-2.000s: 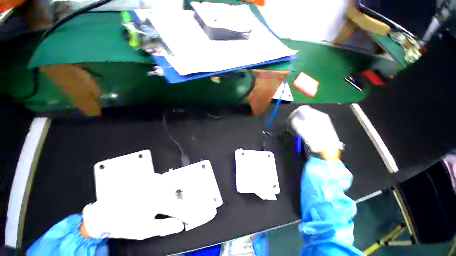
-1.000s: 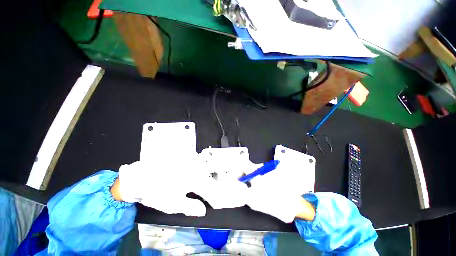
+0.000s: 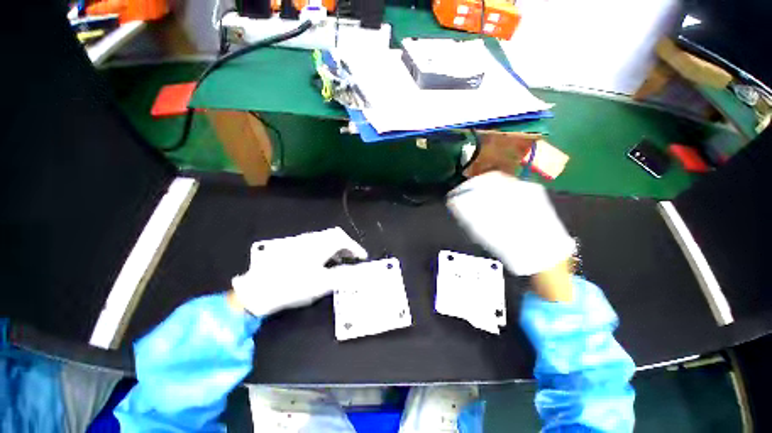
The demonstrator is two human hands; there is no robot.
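Three flat white square units lie in a row on the black work surface (image 3: 592, 338). My left gloved hand (image 3: 283, 283) rests over the left unit (image 3: 296, 245); a dark patch shows between its thumb and fingers, either a plug or a gap. The middle unit (image 3: 371, 300) lies slightly turned beside its fingertips. The right unit (image 3: 471, 289) lies untouched. My right gloved hand (image 3: 512, 221) is blurred above the surface, beyond the right unit; its fingers and any held thing cannot be made out. A thin black lead (image 3: 349, 207) runs from the rear towards my left fingertips.
A raised green shelf (image 3: 271, 84) holds a blue clipboard with papers (image 3: 385, 106) and a grey-white box (image 3: 444, 63). An orange-red pad (image 3: 173, 99) and a dark phone-sized device (image 3: 647, 158) lie on the green bench. White edge strips (image 3: 148, 258) flank the surface.
My right hand has moved from the middle unit up and right; the blue pen is no longer visible. My left hand's fingers have moved up, and the middle unit has turned. The remote is no longer visible.
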